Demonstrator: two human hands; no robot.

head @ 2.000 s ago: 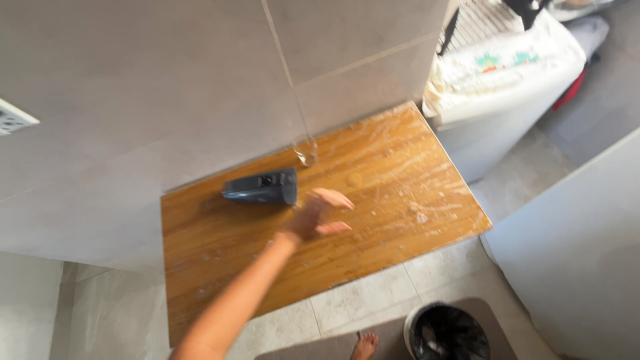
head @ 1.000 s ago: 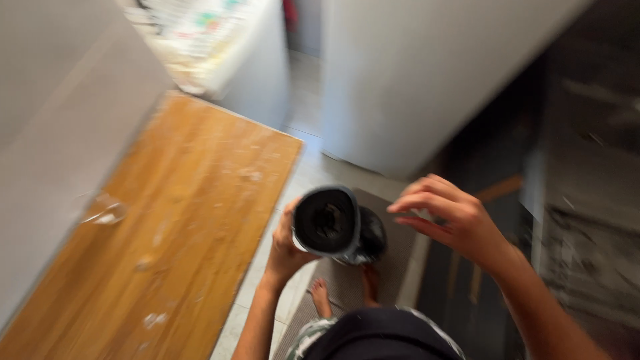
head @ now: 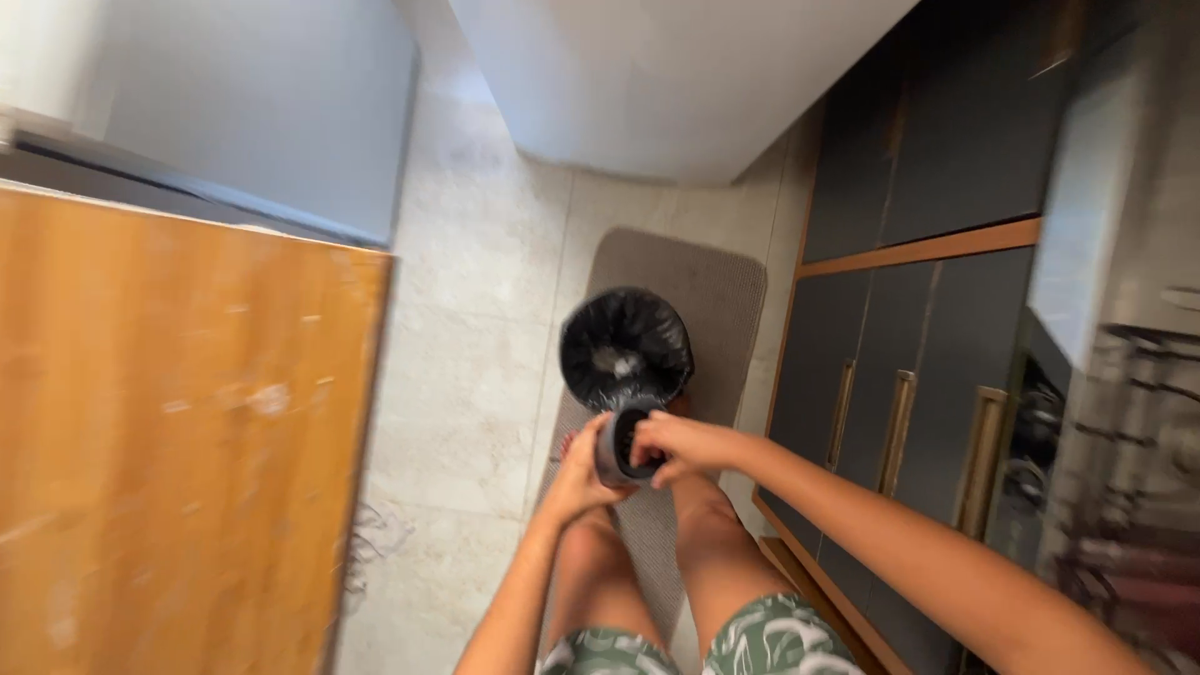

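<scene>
My left hand (head: 579, 473) is wrapped around the side of a dark plastic cup-like container (head: 614, 450), which looks like the dust cup of a handheld vacuum cleaner. Its round mouth faces up toward me. The fingers of my right hand (head: 670, 442) reach inside that mouth; whether they pinch anything in there is hidden. Just beyond the cup stands a round bin (head: 626, 347) lined with a black bag, with some pale waste at its bottom.
A scratched wooden tabletop (head: 187, 422) fills the left side. Dark cabinets with long handles (head: 895, 431) line the right. A grey mat (head: 694, 272) lies beneath the bin on the tiled floor. A white appliance (head: 656, 84) stands ahead.
My right hand, apart from the cup one second ago, now has its fingers inside it. Two seconds ago a dark handheld vacuum part lay on the wooden tabletop. The view has swung to the right and down.
</scene>
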